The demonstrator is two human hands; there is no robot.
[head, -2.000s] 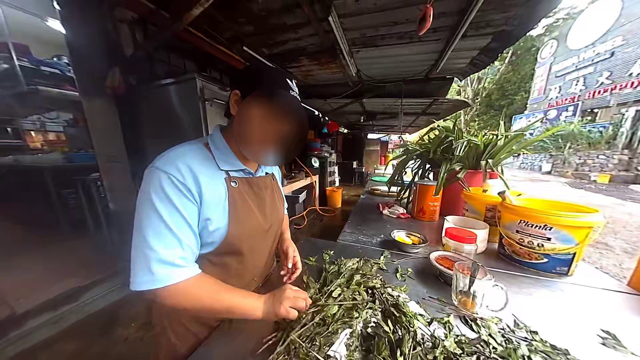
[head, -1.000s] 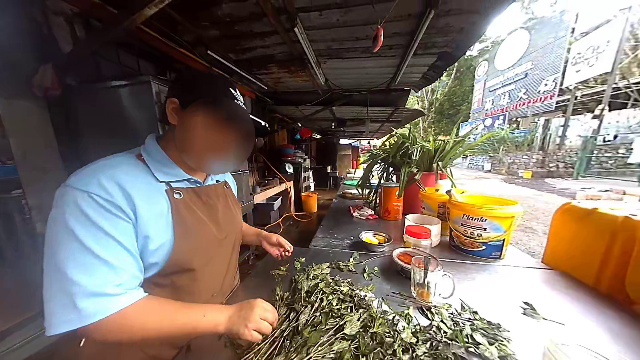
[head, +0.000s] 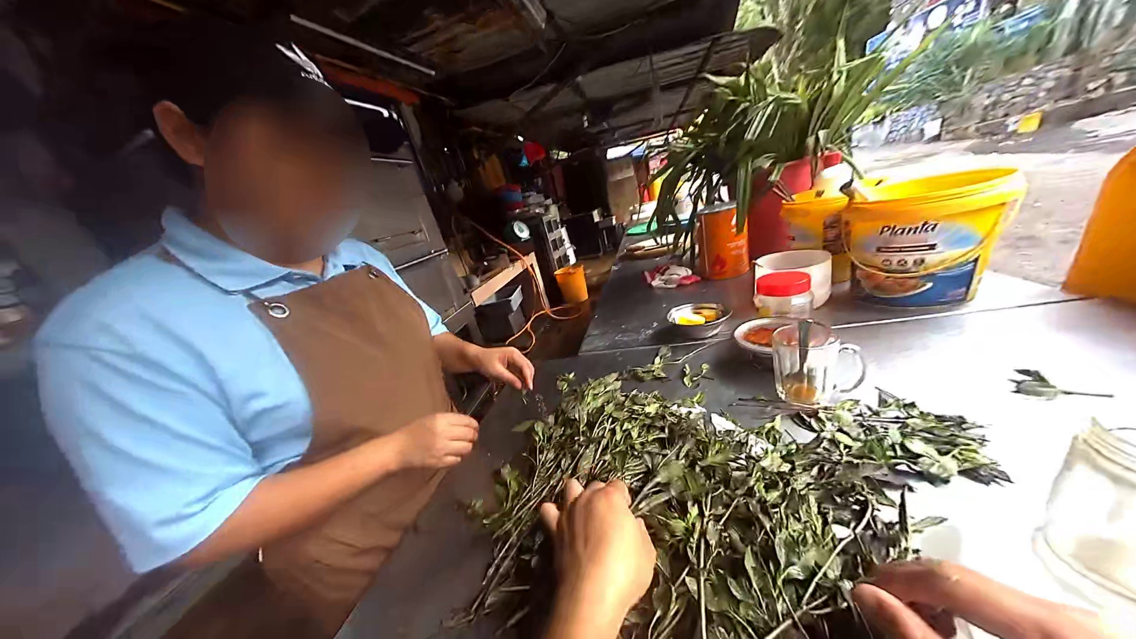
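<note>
A wide heap of leafy green herb stems [head: 710, 497] lies on the metal table [head: 1003, 355]. My left hand [head: 603, 546] rests on the left part of the heap, its fingers bent down among the stems; whether they grip any is hidden. At the lower right edge of the heap is my right hand [head: 958, 599], partly cut off by the frame, thumb and fingers near a stem; its grip cannot be made out. A loose sprig [head: 1043, 386] lies apart on the right.
A co-worker in a brown apron [head: 355, 364] stands at left, both hands by the heap. Behind the heap are a glass mug [head: 803, 364], a bowl of red paste [head: 759, 335], a red-lidded jar [head: 783, 293] and a yellow bucket [head: 932, 240]. A glass jar [head: 1096, 515] stands right.
Both my hands have come into view at the heap; neither shows in the earlier frames. The view has dropped toward the table. The co-worker's hands remain beside the stems.
</note>
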